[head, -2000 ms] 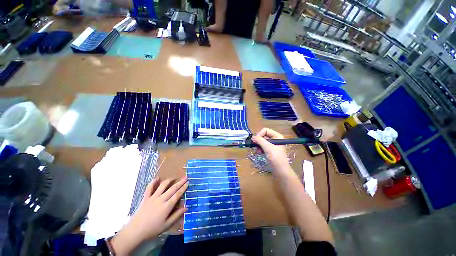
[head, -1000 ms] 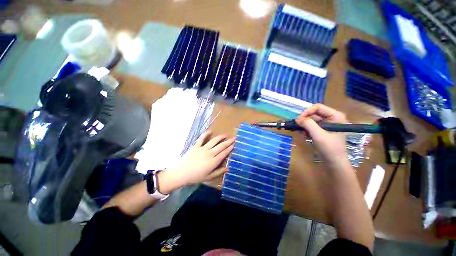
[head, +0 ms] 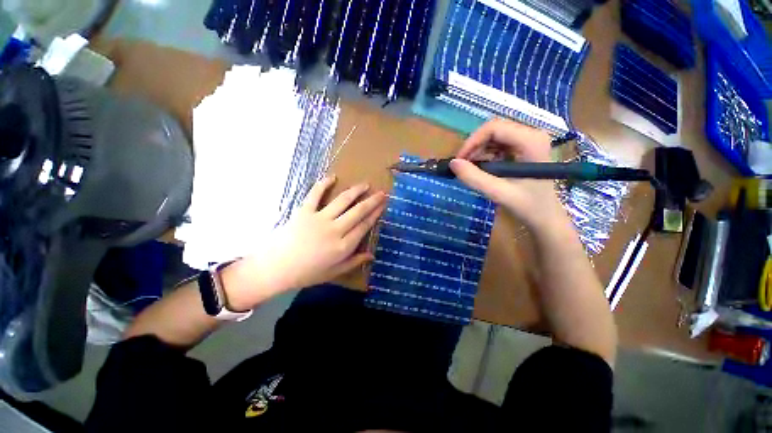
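A blue solar cell panel (head: 430,245) with silvery lines across it lies on the brown tabletop at the front edge. My left hand (head: 326,232) lies flat with fingers apart, its fingertips at the panel's left edge. My right hand (head: 512,169) holds the soldering iron (head: 550,171) like a pen, above the panel's top right. The iron's tip points left and is at the panel's top left corner; whether it touches cannot be told. White strips (head: 241,161) lie stacked at the left, with long silver ribbons (head: 311,144) beside them.
Dark cell stacks (head: 334,38) and a white-edged blue stack (head: 508,63) lie behind. Short ribbon pieces (head: 592,194) and the iron's black stand (head: 673,182) are at the right. A loose white strip (head: 626,271) lies nearby. A grey-black fan (head: 127,161) fills the left. A blue tray (head: 719,93) is far right.
The view has tilted down and moved closer. My right hand has brought the iron from behind the panel to its top left corner. My left hand stays at the left edge.
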